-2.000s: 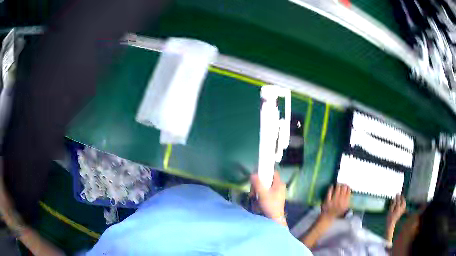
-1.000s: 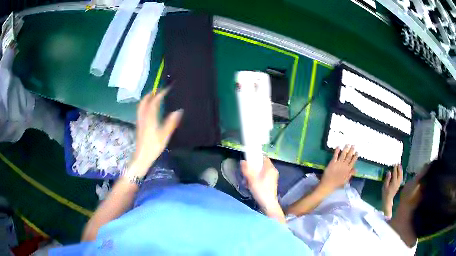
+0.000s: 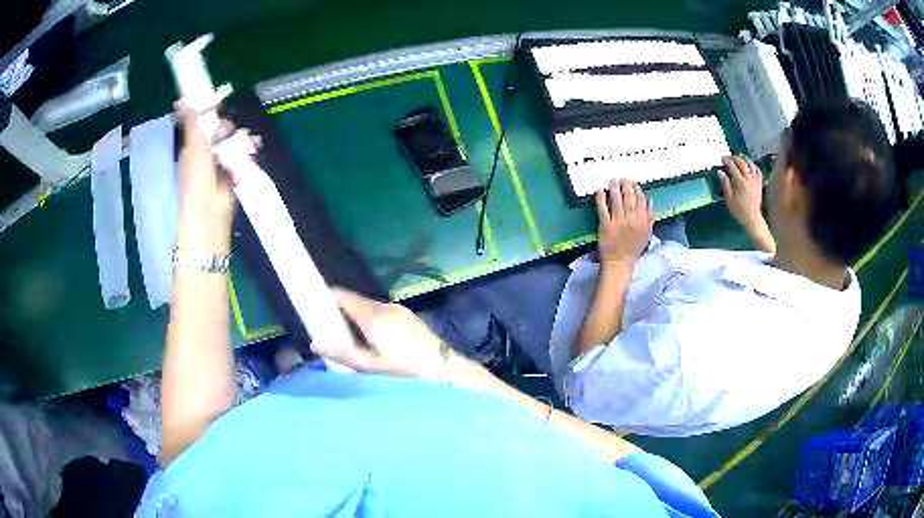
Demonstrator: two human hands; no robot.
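Note:
A long white unit [image 3: 279, 228] is held slantwise above the green bench, its end with small side arms toward the upper left. My left hand [image 3: 208, 152] grips it near that end. My right hand [image 3: 380, 334] is closed around its lower end, close to my body. A flat dark rectangle [image 3: 294, 182], seemingly a tray, lies on the bench beneath the unit and is partly covered by it. Two limp, translucent white sleeves [image 3: 154, 207] lie on the bench to the left of my left forearm.
A black smartphone [image 3: 438, 162] lies inside yellow tape, with a thin black cable [image 3: 492, 192] beside it. A person in a white shirt [image 3: 699, 324] sits at right, hands at a black tray with rows of white parts [image 3: 643, 142]. White equipment [image 3: 758, 91] stands beyond. A blue basket [image 3: 846, 470] is lower right.
The view has swung right. My left hand, empty a second ago, now holds the armed end of the white unit. The unit has moved left, over the dark rectangle.

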